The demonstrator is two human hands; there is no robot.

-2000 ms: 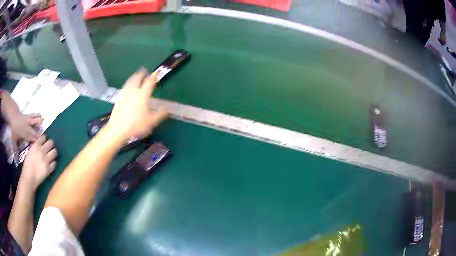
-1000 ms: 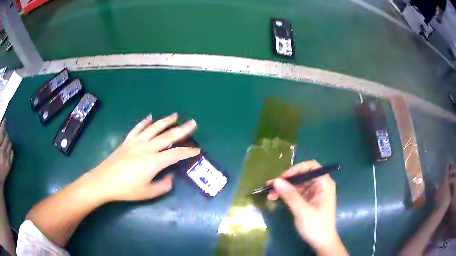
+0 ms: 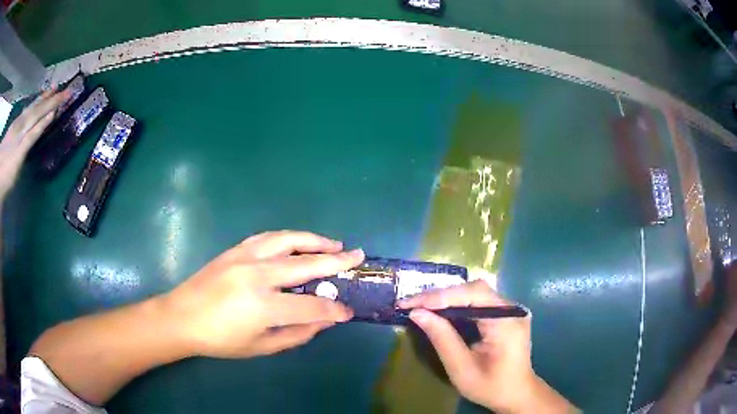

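Note:
An open phone assembly (image 3: 374,293) lies flat on the green bench, its silvery-white end to the right and its pale round disc to the left. My left hand (image 3: 271,295) holds its left end, fingers along both long edges. My right hand (image 3: 485,331) grips black tweezers (image 3: 485,312), their tip at the phone's near edge beside the silvery part. A tiny piece at the tip cannot be made out. A yellow-green see-through sheet (image 3: 465,210) lies on the bench, partly under the phone and my right hand.
Several phone assemblies lie at the upper left, one nearest (image 3: 101,174); another person's hand (image 3: 32,129) touches that group. A phone (image 3: 656,190), a tan strip (image 3: 693,206) and another person's arm (image 3: 703,356) are at the right. A pale rail (image 3: 339,32) crosses behind; another phone (image 3: 423,5) lies beyond it.
The phone under my left hand has turned roughly level and moved right, onto the sheet. The tweezers in my right hand have come to it. Another person's hand has reached the left phones.

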